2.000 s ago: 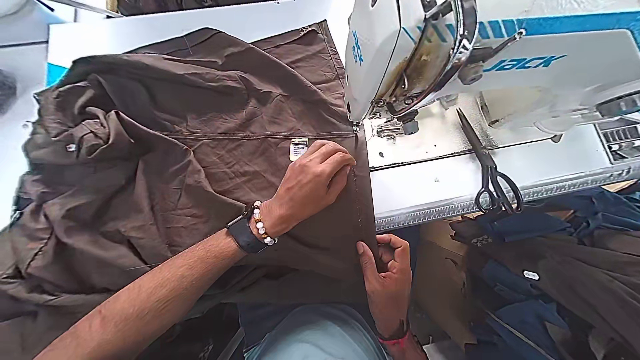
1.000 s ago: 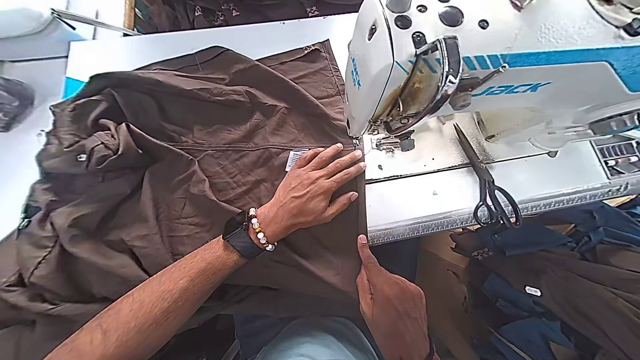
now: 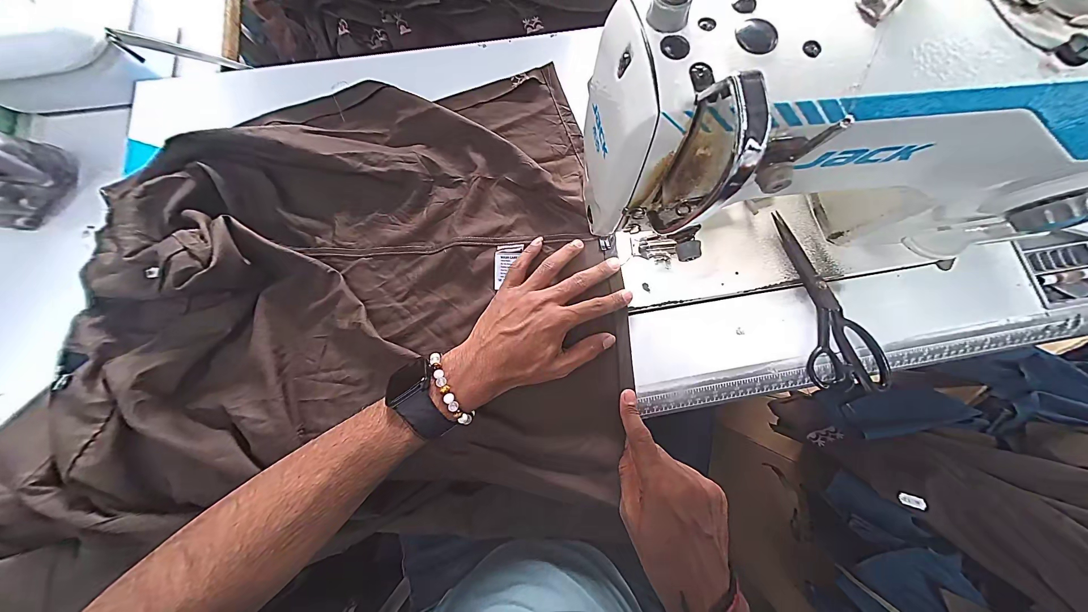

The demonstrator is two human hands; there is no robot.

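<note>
A brown garment point(image 3: 408, 204) lies spread over the sewing table, its hemmed edge passing under the presser foot point(image 3: 606, 243) of a white Jack sewing machine point(image 3: 850, 153). My left hand point(image 3: 535, 323) rests flat on the cloth with spread fingers, their tips close to the hem, just below the foot. It partly covers a white care label point(image 3: 508, 265) beside a seam. Lower down, my right hand point(image 3: 671, 510) holds the hem near the table's front edge, its index finger along the edge; its other fingers are curled and partly hidden.
Black-handled scissors point(image 3: 829, 314) lie on the machine bed, handles over the ruler strip point(image 3: 739, 361) at the table's front edge. Brown and blue garments point(image 3: 977, 476) are heaped at lower right, by a cardboard box point(image 3: 752, 501). More dark cloth point(image 3: 425, 30) lies behind the table.
My left hand has gone from bent fingers to lying flat and spread on the cloth. My right hand's index finger now extends along the hem. The view has shifted somewhat.
</note>
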